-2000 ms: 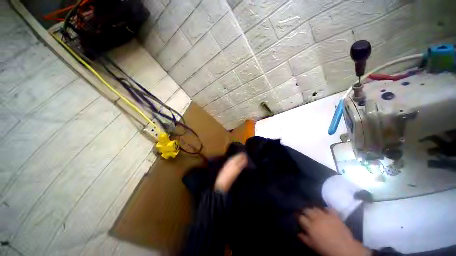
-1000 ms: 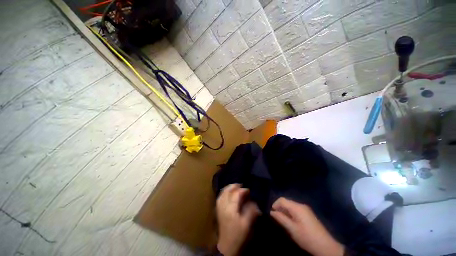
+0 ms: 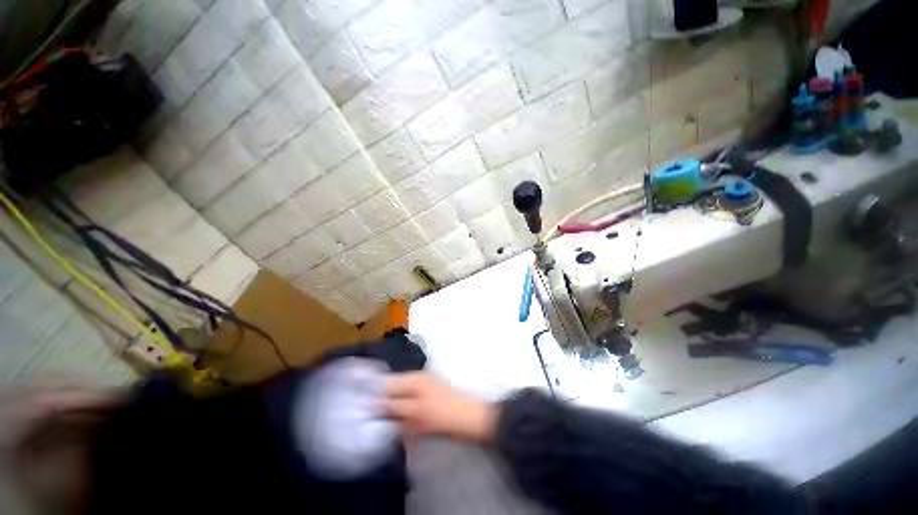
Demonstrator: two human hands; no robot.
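Observation:
The dark garment (image 3: 221, 443) is stretched between my hands at the lower left, left of the sewing machine. A pale rounded piece (image 3: 347, 417) lies on its right part, blurred by motion. My right hand (image 3: 433, 404) pinches the edge of the garment beside the pale piece, its dark sleeve reaching in from the right. My left hand (image 3: 50, 438) is heavily blurred at the left frame edge, at the garment's left end; it appears to grip the cloth, but its fingers are unclear.
The lit needle area (image 3: 604, 367) of the machine head (image 3: 594, 292) is right of the garment. Blue-handled snips (image 3: 775, 351) lie under the arm. A slim blue tool (image 3: 525, 294) is behind the head. Cables and a yellow plug (image 3: 196, 372) are at the left, beside a brown board (image 3: 262, 322).
The view has swung right, showing more of the machine arm. The garment and pale piece are lifted and shifted away from the needle area. My hands have moved far apart.

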